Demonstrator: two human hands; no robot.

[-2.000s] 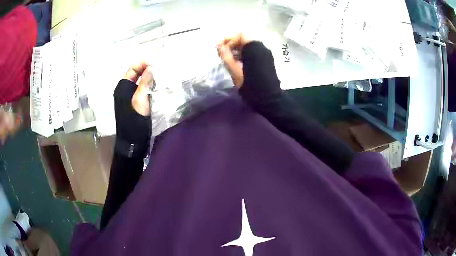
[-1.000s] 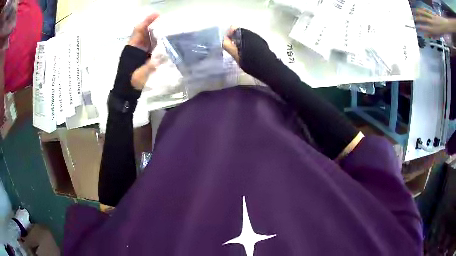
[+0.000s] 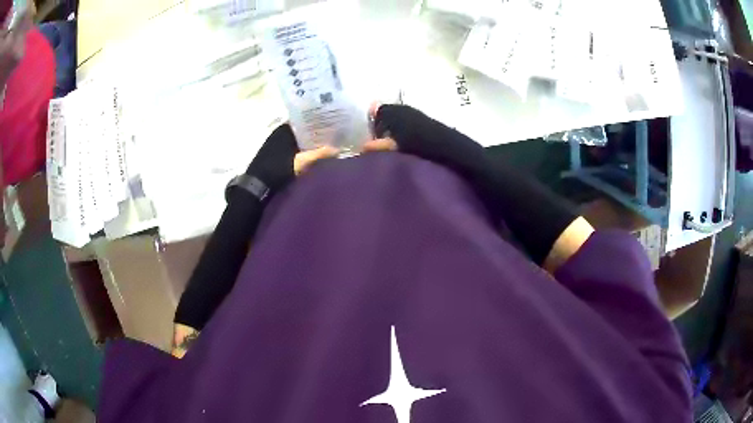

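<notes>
A bagged box (image 3: 307,70), white with black print and icons, lies in front of me with its near end towards my body. Loose clear film shows at its near end. My left hand (image 3: 317,157) pinches the film at the near left corner. My right hand (image 3: 381,142) holds the film at the near right corner. Both hands are small in view, partly covered by black sleeves, and my purple top hides what is just below them.
White product boxes (image 3: 82,157) overlap at the left of the pale table (image 3: 413,74). More printed boxes (image 3: 537,41) lie at the far right. Open brown cartons (image 3: 132,281) stand below the left edge. A white-topped bench machine (image 3: 693,149) is at right. A person in red (image 3: 29,107) is at left.
The dark bag held up between my hands a second ago is no longer seen; a printed box in film lies there. Both hands have moved down and closer together near my body.
</notes>
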